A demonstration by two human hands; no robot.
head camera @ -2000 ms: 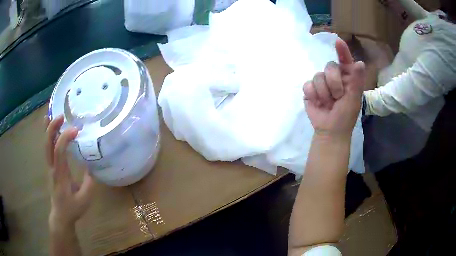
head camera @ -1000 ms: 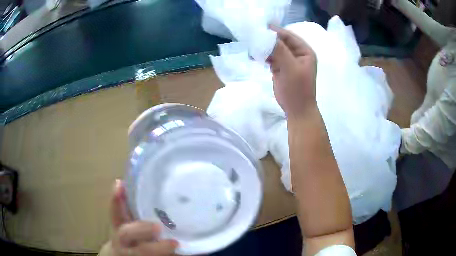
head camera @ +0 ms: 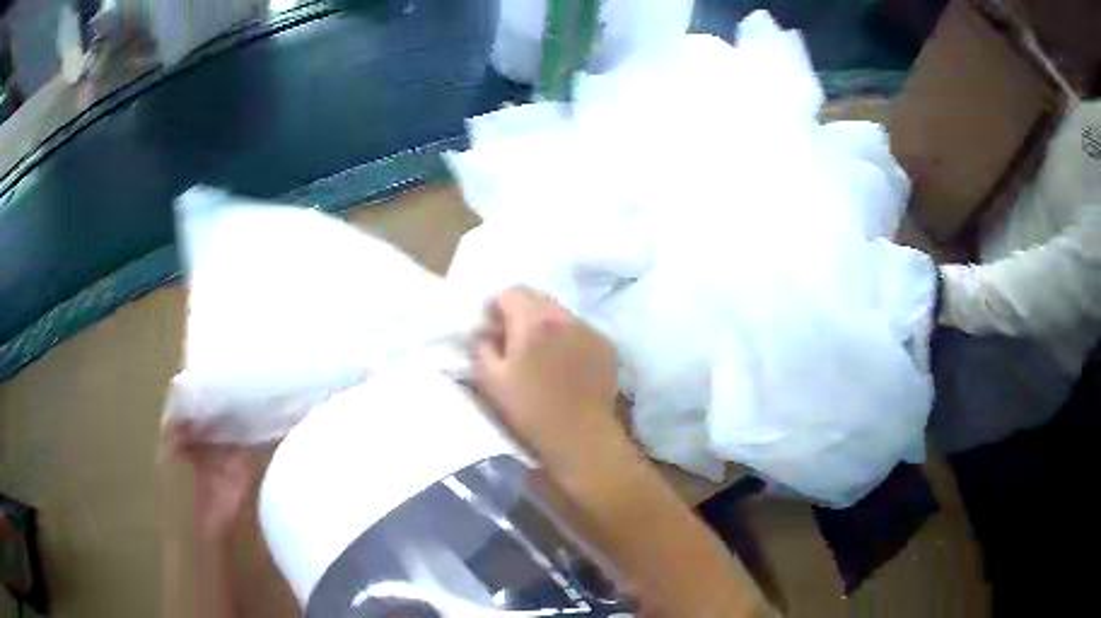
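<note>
A water tank (head camera: 362, 483) lies tilted at the lower middle, its white bowl end up and left, its clear wall cut off by the bottom edge. A white protective bag (head camera: 290, 308) is at the bowl end, its closed corner pointing up and left. My right hand (head camera: 549, 374) grips the bag's rim above the tank. My left hand (head camera: 217, 465) is blurred at the bag's lower left edge, its fingers partly hidden by the bag. How far the bag covers the tank cannot be told.
A large pile of white bags (head camera: 749, 266) lies on the cardboard-covered table (head camera: 97, 374) to the right. The dark green conveyor (head camera: 326, 109) runs behind, with a green post (head camera: 568, 42) and white bundles. Another person's sleeve (head camera: 1026, 290) is at right. A dark device (head camera: 18, 555) is at far left.
My right hand has brought a bag from the pile down and left to the tank. The tank has turned, its bowl end now up and left. My left hand has moved up and left to the bag.
</note>
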